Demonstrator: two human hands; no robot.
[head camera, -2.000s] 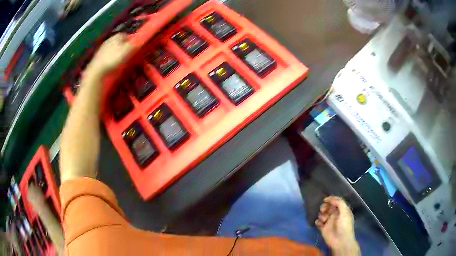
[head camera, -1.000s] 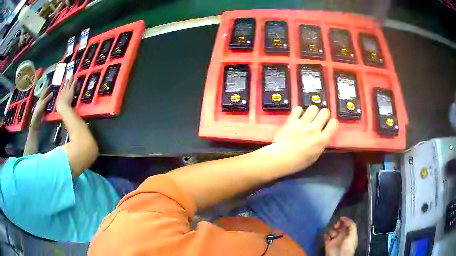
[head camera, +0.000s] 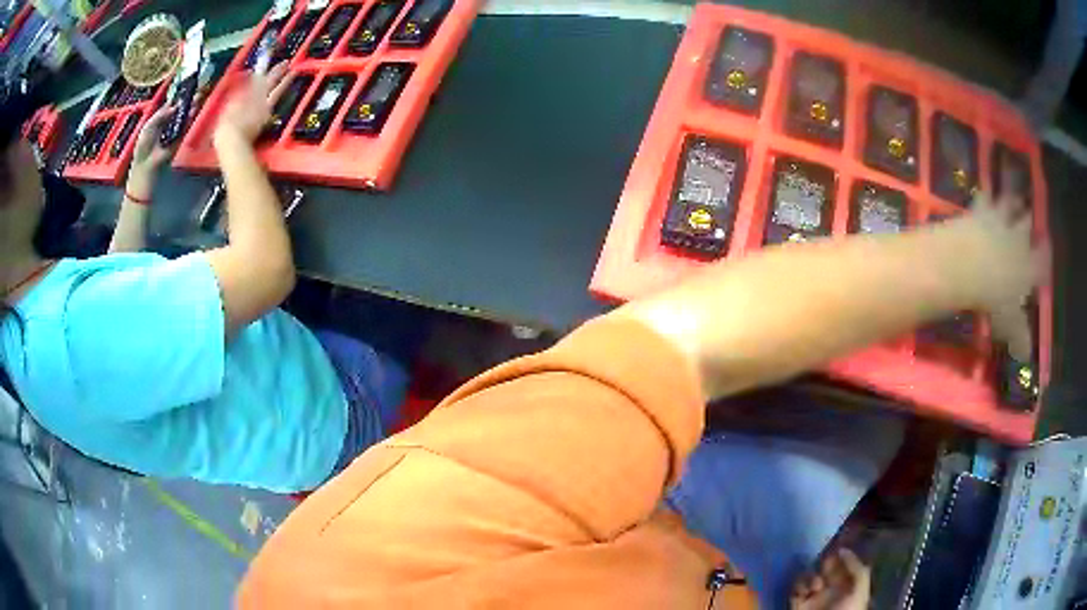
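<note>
A red phone tray (head camera: 644, 244) lies on the dark bench at the right, with dark closed phones (head camera: 703, 197) in two rows of pockets. My left hand (head camera: 1001, 268) is blurred over the tray's right end, fingers spread, with no phone seen in it. My left forearm crosses the front row and hides parts of several phones. A phone (head camera: 1020, 379) shows just below the hand in the front right pocket. My right hand (head camera: 834, 584) is low at the bottom edge, partly cut off, fingers loosely curled, with nothing seen in it.
A co-worker in light blue (head camera: 131, 358) sits at the left, hands at another red phone tray (head camera: 358, 167). The white machine (head camera: 1049, 524) is at the lower right, cut off, beside a dark flat slab (head camera: 960, 542). A green conveyor runs behind.
The view has swung left, so the tray appears further right and more of the co-worker shows. My left hand has moved from the front row's middle to the tray's right end.
</note>
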